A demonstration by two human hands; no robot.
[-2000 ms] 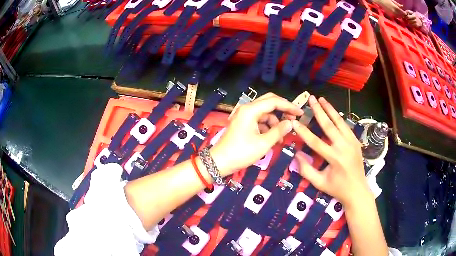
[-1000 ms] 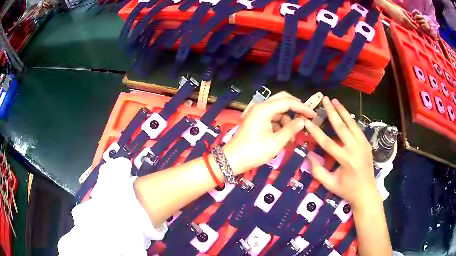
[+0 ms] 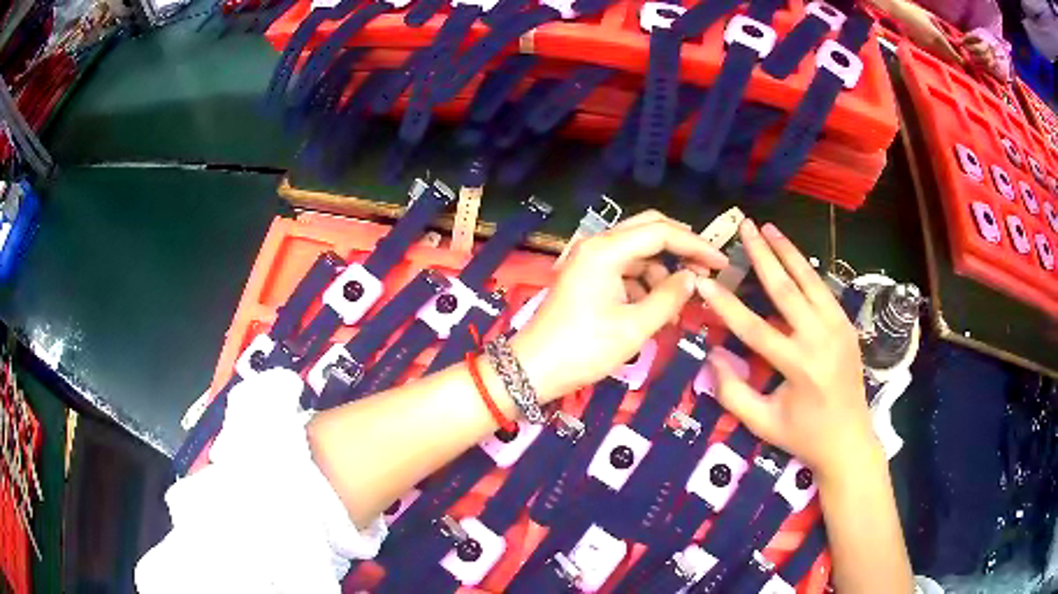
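Observation:
My left hand (image 3: 615,304) is at the far edge of a red tray (image 3: 265,269), with thumb and index finger pinched together. What lies between these fingertips is too small or hidden to tell. My right hand (image 3: 791,354) is beside it, palm down, fingers spread, its index fingertip touching the left fingertips. A beige strap piece (image 3: 724,226) sticks up just behind the fingertips, beside a greyish strap piece. Pink square watches with navy straps (image 3: 621,457) cover the tray in slanting rows. Another beige strap (image 3: 466,216) and a grey strap with a silver buckle (image 3: 600,217) lie at the far edge.
Stacked red trays (image 3: 841,163) stand behind, navy straps hanging over their edge. Another red tray (image 3: 946,151) with pink watch cases is at the right, near a person's hand (image 3: 984,52). A metallic-topped item (image 3: 896,313) stands right of my right hand. A dark glossy mass (image 3: 986,453) lies at right.
The whole view has shifted slightly with the head. My hands keep nearly the same pose and place over the tray. Nothing is visibly taken up or let go.

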